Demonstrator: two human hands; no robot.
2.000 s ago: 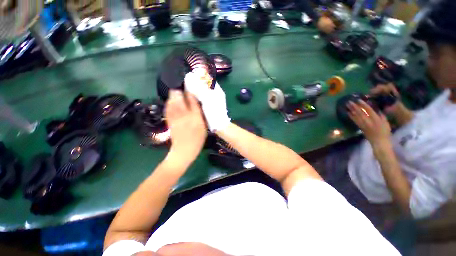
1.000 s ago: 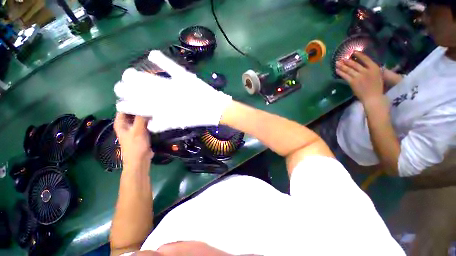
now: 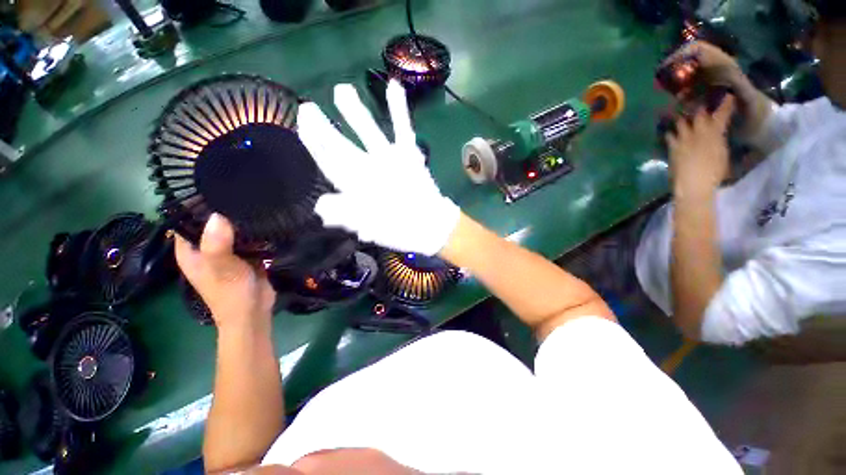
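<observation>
A black desk fan (image 3: pixel 250 172) is raised over the bench, its round grille with radial slots and smooth dark centre disc facing up. My bare left hand (image 3: pixel 223 269) grips its lower edge, thumb on the rim. My right hand (image 3: pixel 376 176), in a white glove, is open with fingers spread at the fan's right side. Whether its fingertips touch the fan I cannot tell. The fan's base is mostly hidden beneath the disc and among other black parts.
A green bench grinder (image 3: pixel 547 130) with a pale wheel (image 3: pixel 480 160) stands right. Another fan (image 3: pixel 416 61) lies behind, by a black cable. Several fans, one with a round grille (image 3: pixel 91 365), lie left. A fan (image 3: pixel 415 276) lies near the front edge. A co-worker (image 3: pixel 742 213) sits right.
The fan's grille side now shows, where my glove covered it before. My right hand has moved right, off the fan's face, fingers spread. The co-worker's hands have lifted a dark part.
</observation>
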